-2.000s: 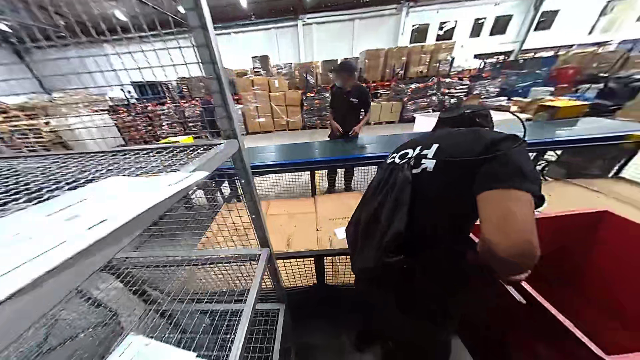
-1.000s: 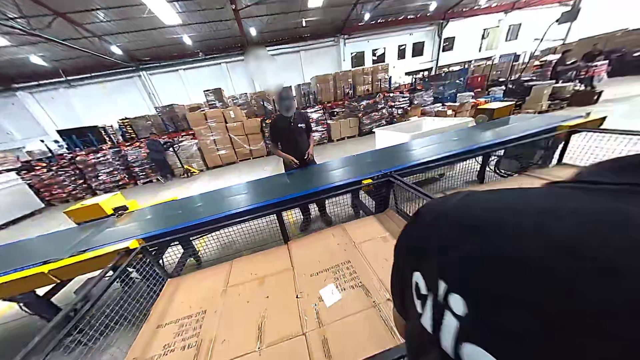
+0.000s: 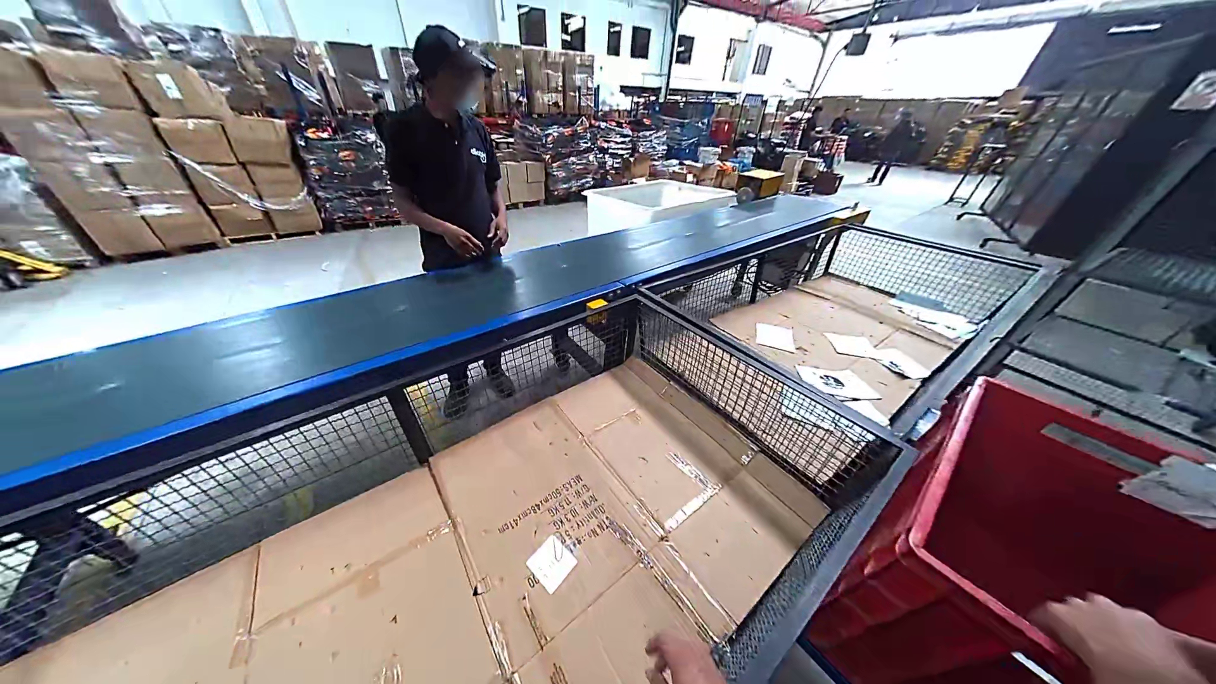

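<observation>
At the bottom edge, my left hand (image 3: 682,657) is partly in view, above the cardboard lining and beside the lower corner of the wire-mesh frame (image 3: 807,570); whether it touches the frame cannot be told. Over the near rim of a red plastic bin (image 3: 936,475) lies my right hand (image 3: 1111,638), blurred, its fingers pointing left; its grip is unclear. A whitish strip shows just below it. Flattened cardboard (image 3: 370,589) lines the mesh enclosure, with a small white paper (image 3: 551,563) on it. Grey-white material (image 3: 1178,489) hangs at the bin's right side.
A belt conveyor (image 3: 361,328) runs beyond the mesh fence. Behind it stands a person in dark clothes (image 3: 446,171), hands near the waist. Loose papers (image 3: 841,382) lie in the neighbouring mesh enclosure. Farther back are a white tub (image 3: 655,201) and wrapped pallets of cartons (image 3: 190,152).
The nearby person in the black shirt, seen in both earlier frames, is out of view. Both my hands now show at the bottom. The view has shifted a lot.
</observation>
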